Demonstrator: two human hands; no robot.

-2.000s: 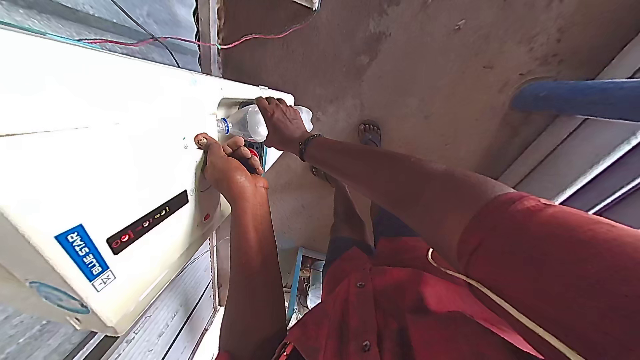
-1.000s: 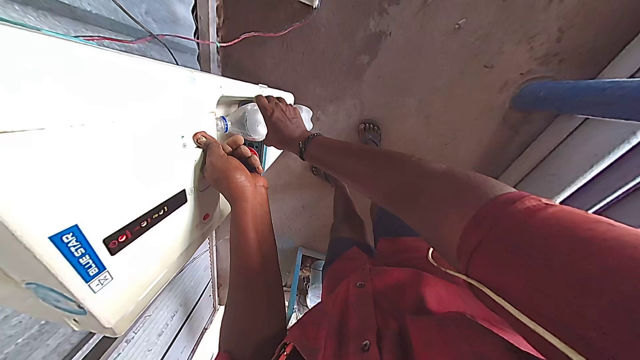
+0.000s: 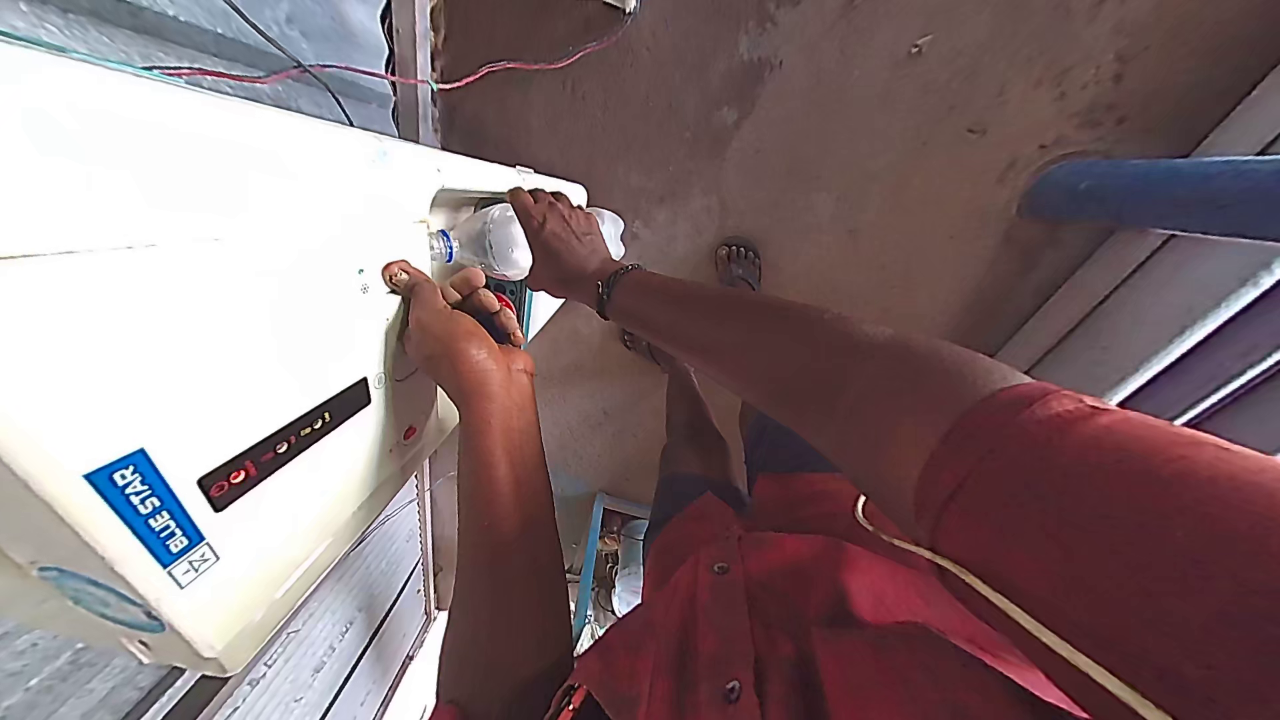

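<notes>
A white Blue Star water dispenser (image 3: 200, 290) fills the left side. In its recess a clear plastic bottle (image 3: 497, 241) lies across the view, its blue-ringed neck toward the inner wall. My right hand (image 3: 565, 240) is wrapped around the bottle's body, with a dark bracelet at the wrist. My left hand (image 3: 455, 325) is just below the neck, its thumb tip against the front panel and its fingers curled at the recess edge. Near those fingers a red part (image 3: 506, 303) shows over a dark grille. Whether water runs into the bottle cannot be seen.
Red and black wires (image 3: 500, 68) run past the dispenser's top. A blue pole (image 3: 1150, 198) stands at right. Below are a brown floor (image 3: 860, 120), my sandaled feet (image 3: 738, 262) and a blue-framed stand (image 3: 590, 560). A pale cord (image 3: 980, 590) hangs over the red shirt.
</notes>
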